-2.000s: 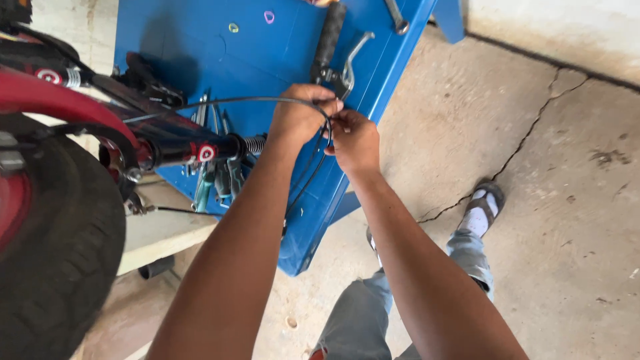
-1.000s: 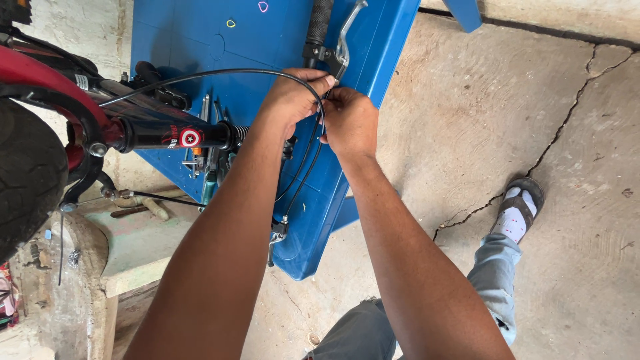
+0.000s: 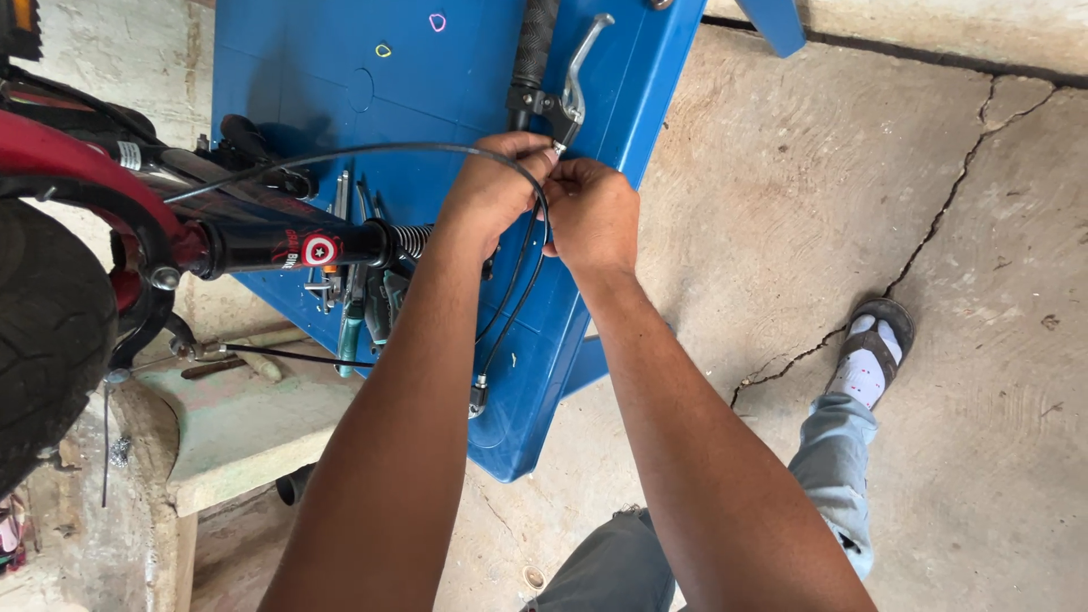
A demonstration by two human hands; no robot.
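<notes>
My left hand [image 3: 501, 191] pinches the cable end at the barrel adjuster [image 3: 558, 148] of a silver brake lever [image 3: 576, 76]. Touching it from the right, my right hand [image 3: 592, 212] has its fingers curled at the same spot; what they grip is hidden. The lever is clamped beside a black rubber handlebar grip [image 3: 535, 42] over the blue table. A black brake cable [image 3: 365, 150] arches from the bicycle over my left hand and bends down past my right fingers. The black head tube [image 3: 289, 246] of the bicycle lies sideways at the left.
Hand tools [image 3: 350, 327] lie on the blue plastic table [image 3: 442, 76], partly behind my left forearm. A second lever's end [image 3: 478, 398] is near the table's lower corner. The bicycle tire [image 3: 51, 340] and red fork [image 3: 76, 153] fill the left side. A concrete ledge [image 3: 246, 425] stands below.
The view has shifted, with the bicycle and table shown from a slightly different position. Both hands stay together just below the brake lever.
</notes>
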